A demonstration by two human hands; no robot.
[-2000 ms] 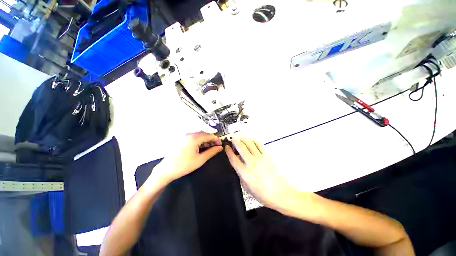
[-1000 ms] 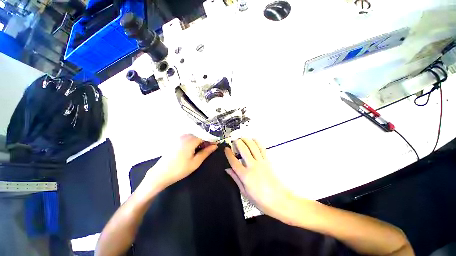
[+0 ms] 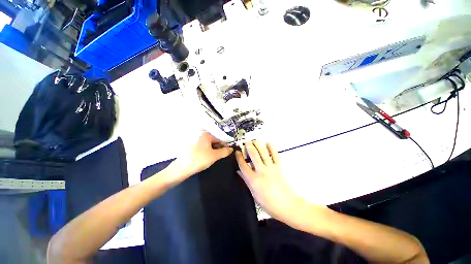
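A large plain black panel [image 3: 206, 206] runs from the needle area down over my lap. My left hand [image 3: 204, 153] grips its top edge between thumb and fingers, just left of the presser foot [image 3: 238, 135]. My right hand [image 3: 266, 178] lies at the panel's right edge, fingertips close to the presser foot, fingers partly spread and pressing down. Both sets of fingertips almost meet in front of the needle. The cloth edge under the fingertips is mostly hidden. The white sewing machine [image 3: 289, 67] stands above.
Red and black thread snips [image 3: 385, 119] lie right of the needle, near a black cord [image 3: 330, 136]. A heap of black pieces with zip pulls [image 3: 64, 118] is far left, above stacked black panels [image 3: 98, 175]. A blue crate [image 3: 116, 38] stands behind.
The view has shifted slightly. My left forearm has swung outward to the left, its elbow lower and wider. Both hands remain at the cloth by the needle; the right fingers lie flatter.
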